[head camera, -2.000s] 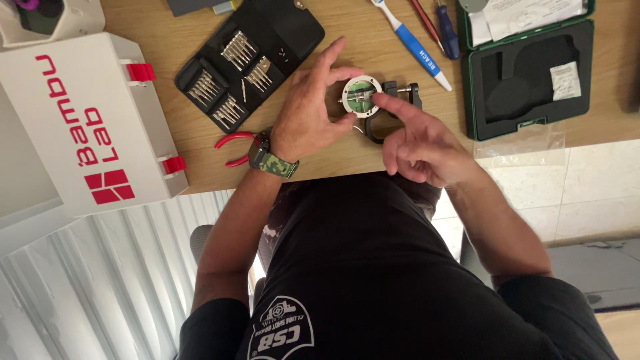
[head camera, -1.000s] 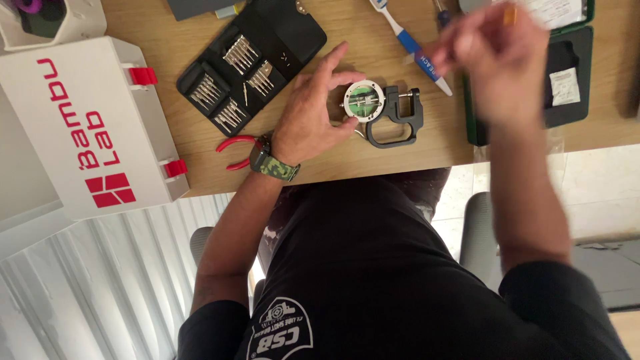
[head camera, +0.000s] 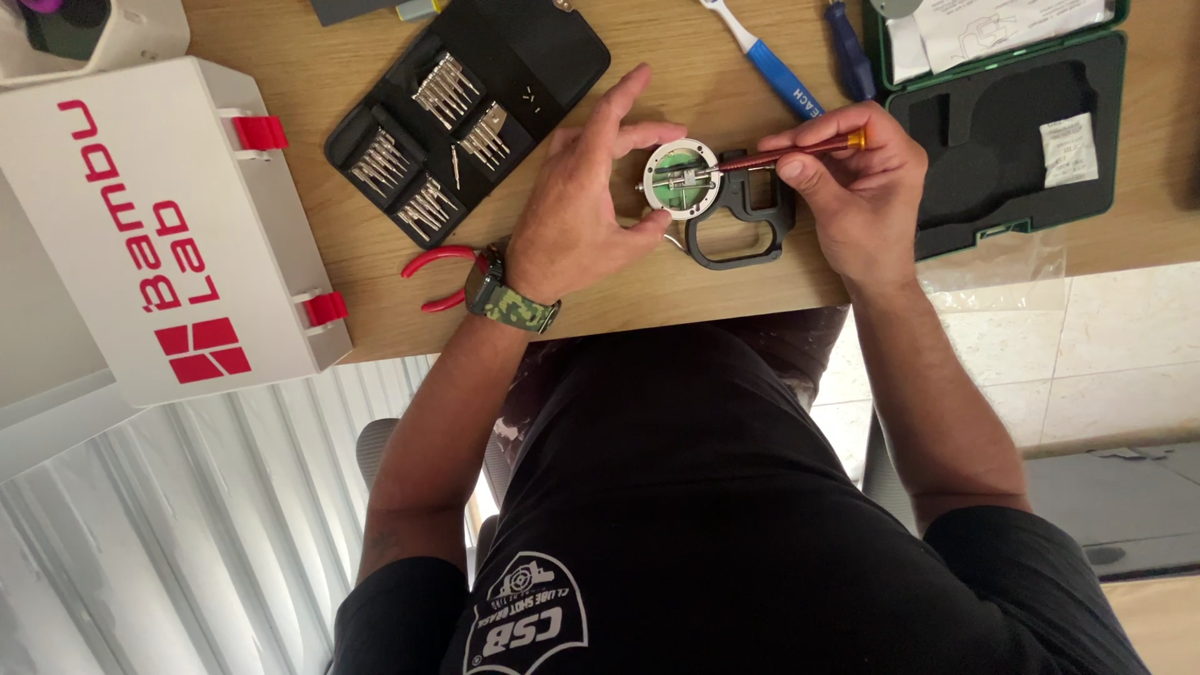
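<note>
An opened round gauge housing (head camera: 682, 179), with a green inside and small metal parts, joins the black frame of a thickness gauge (head camera: 737, 255). My left hand (head camera: 586, 192) grips the housing by its rim, thumb below and fingers above. Between the thumb and fingers of my right hand (head camera: 862, 187) is a thin red screwdriver (head camera: 792, 153) with an orange end cap. Its tip reaches into the housing from the right, over the black frame; whether it sits on a screw I cannot tell.
Left of my hands lie a black case of small bits (head camera: 450, 112), red-handled pliers (head camera: 441, 265) and a white box (head camera: 169, 234). Beyond my right hand are a blue toothbrush (head camera: 781, 75), a blue-handled tool (head camera: 851, 56) and an open green case (head camera: 1012, 159) with a small packet.
My right hand touched the housing at first, then reached to the upper right. Now it is back beside the housing with the red screwdriver. My left hand stays on the rim.
</note>
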